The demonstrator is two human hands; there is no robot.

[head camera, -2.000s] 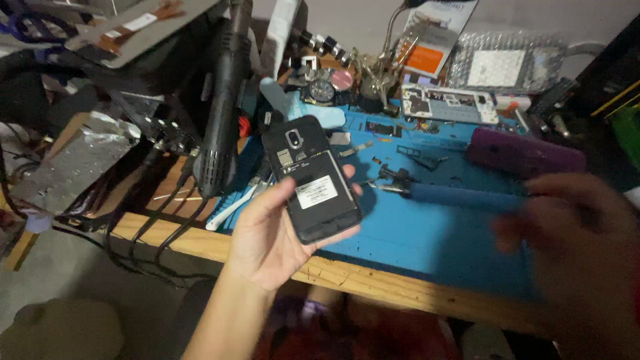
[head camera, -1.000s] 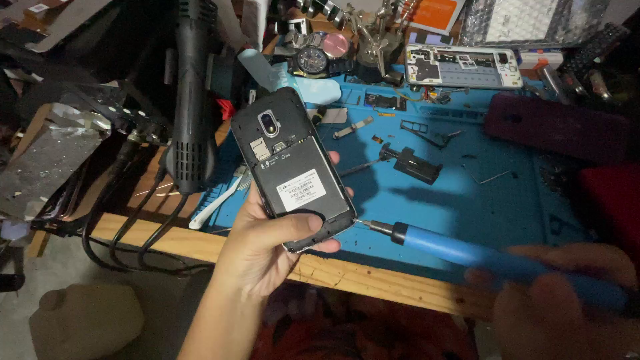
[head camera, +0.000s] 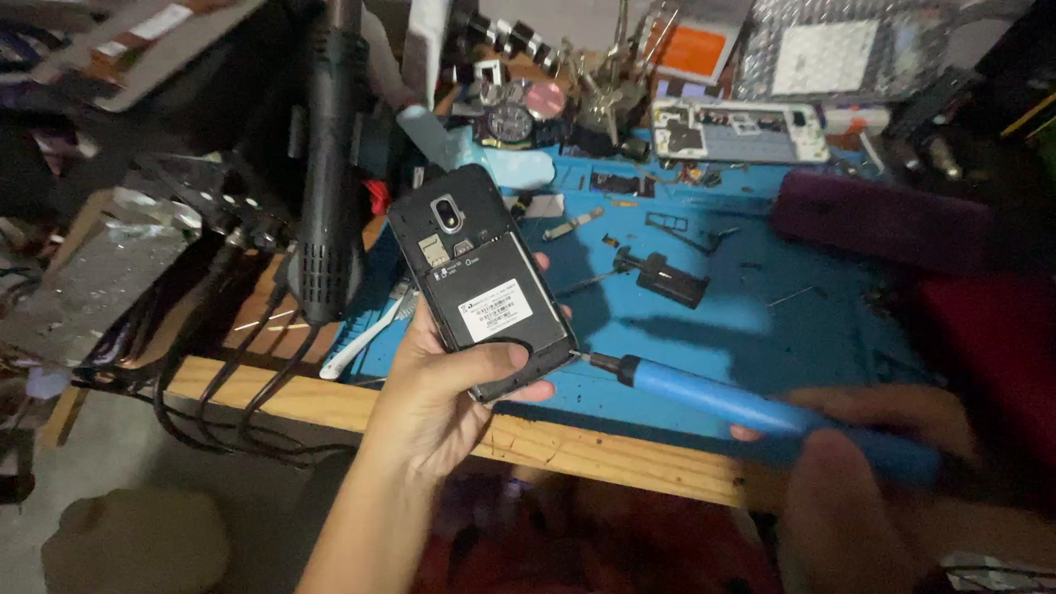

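My left hand [head camera: 454,388] holds a black smartphone [head camera: 536,342] with its back cover off, thumb across the lower end and fingers behind. Its camera, card slots and a labelled battery [head camera: 462,301] face up. My right hand [head camera: 866,462], blurred, grips a blue pen-shaped screwdriver [head camera: 709,396]. The driver's thin tip is at the phone's lower right corner; whether it touches a screw cannot be told. Both hands are over the front edge of a blue work mat [head camera: 627,379].
A hot-air gun [head camera: 326,181] stands left of the phone, cables below it. On the mat lie a black clamp-like part [head camera: 664,276], a purple phone case [head camera: 874,219] and an opened white phone [head camera: 742,132]. A white brush [head camera: 363,338] lies near the wooden table edge [head camera: 610,462].
Two seconds ago the screwdriver was held away from the phone, over the mat; since then its tip has come to the phone's lower corner. My left thumb has moved onto the phone's lower end.
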